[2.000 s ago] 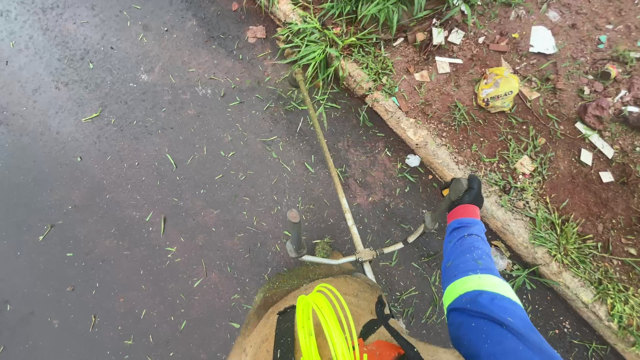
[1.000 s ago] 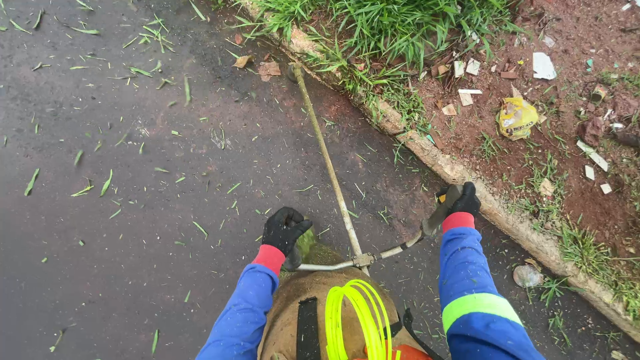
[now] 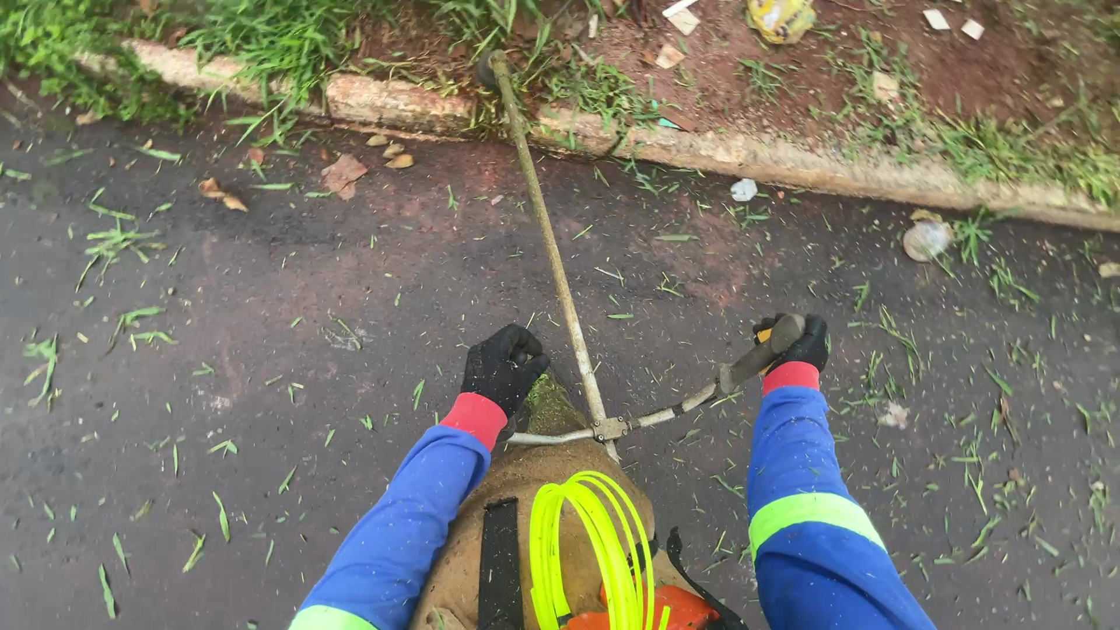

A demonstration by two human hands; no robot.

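My right hand (image 3: 801, 343), in a black glove, is closed around the right grip of a string trimmer's handlebar (image 3: 665, 411). My left hand (image 3: 505, 369), gloved too, is at the left end of that bar with its fingers curled; the grip under it is mostly hidden. The trimmer's long shaft (image 3: 551, 236) runs up and away to its head (image 3: 490, 70), which is at the curb among grass. A coil of bright yellow trimmer line (image 3: 547, 551) hangs at my front over a brown apron (image 3: 472, 542).
A concrete curb (image 3: 700, 150) crosses the view between wet asphalt and red soil. Grass tufts (image 3: 271, 44) grow along it. Cut grass, dry leaves, a flattened brown scrap (image 3: 344, 175) and a crumpled clear plastic piece (image 3: 927, 238) lie on the asphalt. A yellow bag (image 3: 781, 17) lies on the soil.
My left hand, out of view two seconds ago, came to the left end of the handlebar. The trimmer head has gone from the asphalt to the curb's grass. The view has turned.
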